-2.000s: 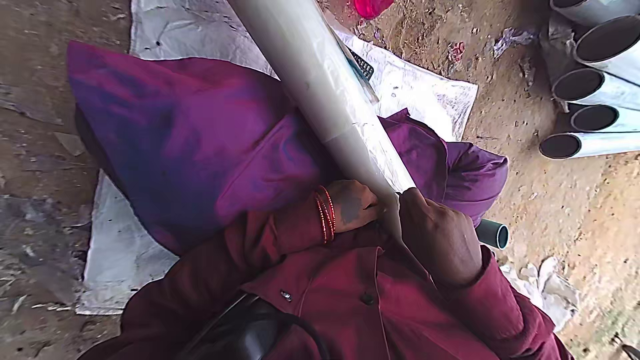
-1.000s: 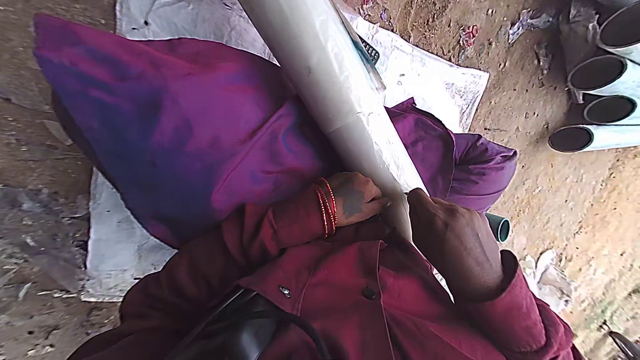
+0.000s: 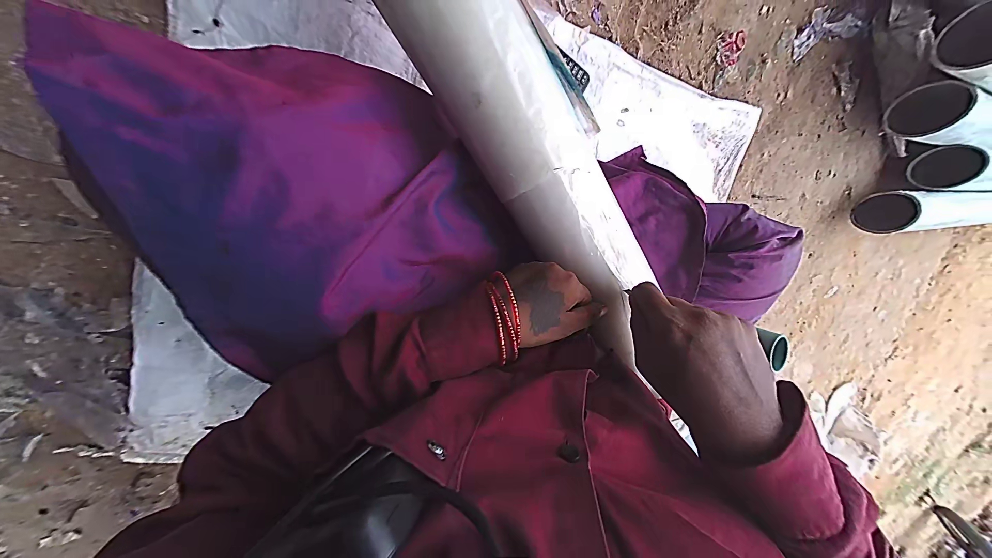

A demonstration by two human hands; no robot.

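A long pale tube (image 3: 535, 170) with a glossy sheet around it slants across my lap, over the purple cloth (image 3: 256, 178) covering my legs. My left hand (image 3: 554, 306), with red bangles at the wrist, lies against the tube's left side near my body, fingers bent with the tips at the sheet's edge. My right hand (image 3: 690, 356) is at the tube's right side, its fingers curled down at the sheet's edge. The fingertips of the right hand are hidden, and so is the near end of the tube.
Several large pipes (image 3: 953, 209) lie stacked at the upper right. White sheeting (image 3: 682, 116) is spread on the dirt ground beneath me. A dark keypad-like object (image 3: 575, 71) lies beside the tube. A green tube end (image 3: 775, 349) shows behind my right hand, near crumpled white plastic (image 3: 849, 426).
Both hands stay at the tube near my body. Since the oldest frame, the right hand has shifted slightly along the sheet's edge; the view has moved a little.
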